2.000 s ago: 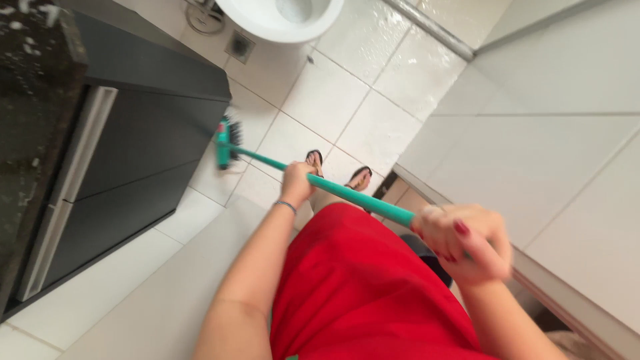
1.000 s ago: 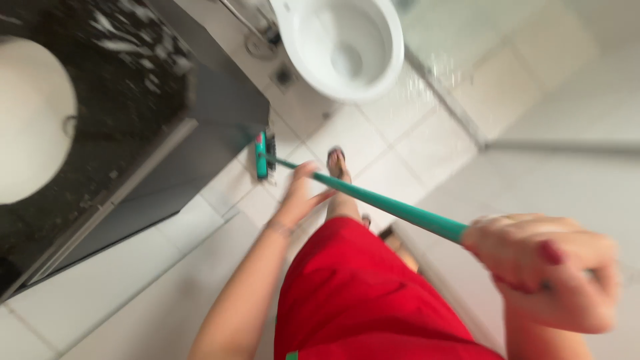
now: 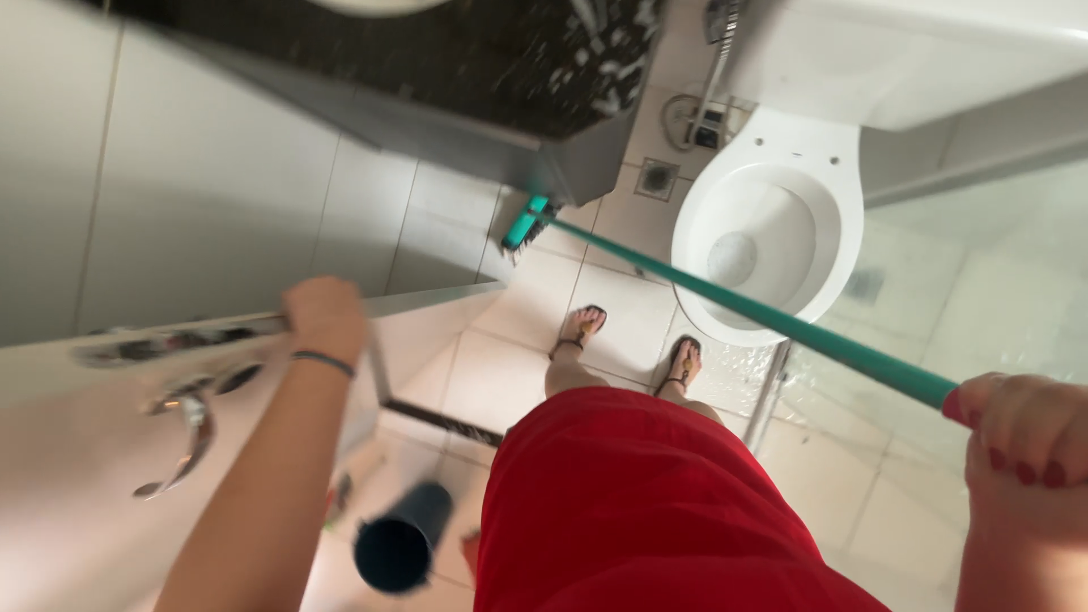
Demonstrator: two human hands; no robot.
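My right hand (image 3: 1028,433) is closed around the upper end of a green broom handle (image 3: 765,314) at the right edge. The handle slants up and left past the toilet bowl to a green broom head (image 3: 525,223) with dark bristles, on the floor tiles by the corner of the dark vanity. My left hand (image 3: 327,319), off the broom, lies at the edge of a white door (image 3: 255,442) with a metal lever handle (image 3: 197,433). Its fingers are hidden, so its grip cannot be told.
A white toilet (image 3: 769,229) stands right of the dark vanity (image 3: 476,119). Between them is a floor drain (image 3: 657,178). A dark cylindrical bin (image 3: 399,544) is by the doorway at lower left. Wet tiles lie behind the glass panel on the right.
My left hand has let go of the broom handle and is now at the door's edge. My right hand still holds the handle. The view has turned, bringing the door and bin into sight.
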